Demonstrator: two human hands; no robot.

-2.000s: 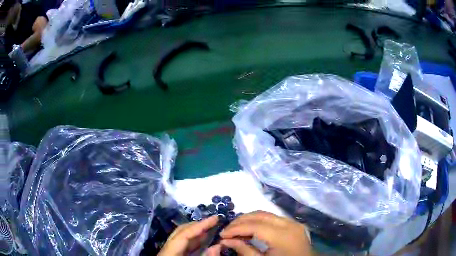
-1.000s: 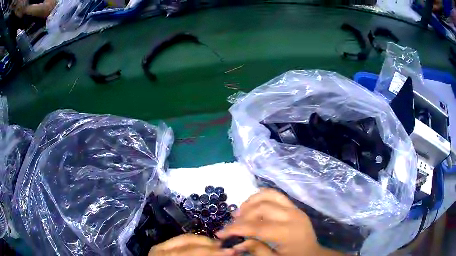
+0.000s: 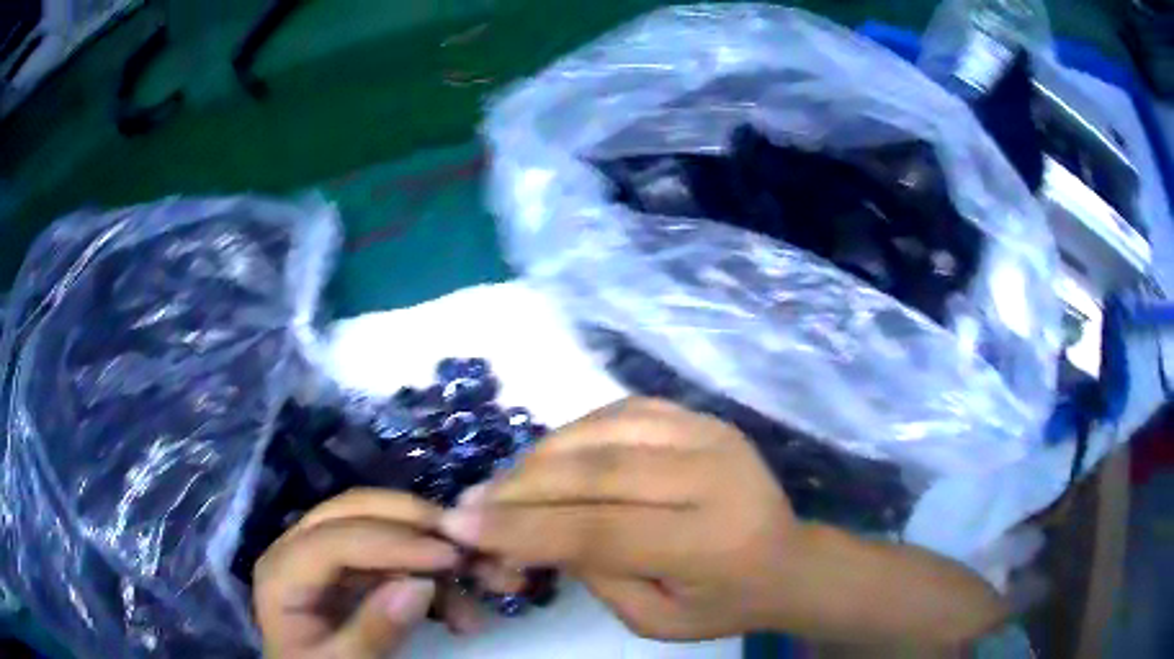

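Observation:
My left hand (image 3: 345,566) and my right hand (image 3: 644,509) meet at their fingertips over the front of a white pad (image 3: 444,322). Their fingers are bent and close together. Something small and dark shows between them, but blur and the fingers hide what it is and which hand grips it. A loose pile of dark round caps with shiny rims (image 3: 464,418) lies on the pad just behind the hands. Black plastic parts (image 3: 303,464) lie at the mouth of the left clear bag (image 3: 148,361), left of the pile.
A wide-open clear bag (image 3: 773,303) holding black parts (image 3: 837,213) stands right of the pad. Beyond it are a blue tray (image 3: 888,41), a white box (image 3: 1094,225) and a small clear bag (image 3: 985,45). Thin black arcs (image 3: 144,77) lie on the green belt (image 3: 373,110).
The view has tilted down and shifted right, so bags and pile appear higher and further left. More of my right hand and forearm shows. The hands stay together, with more of the cap pile visible than two seconds ago.

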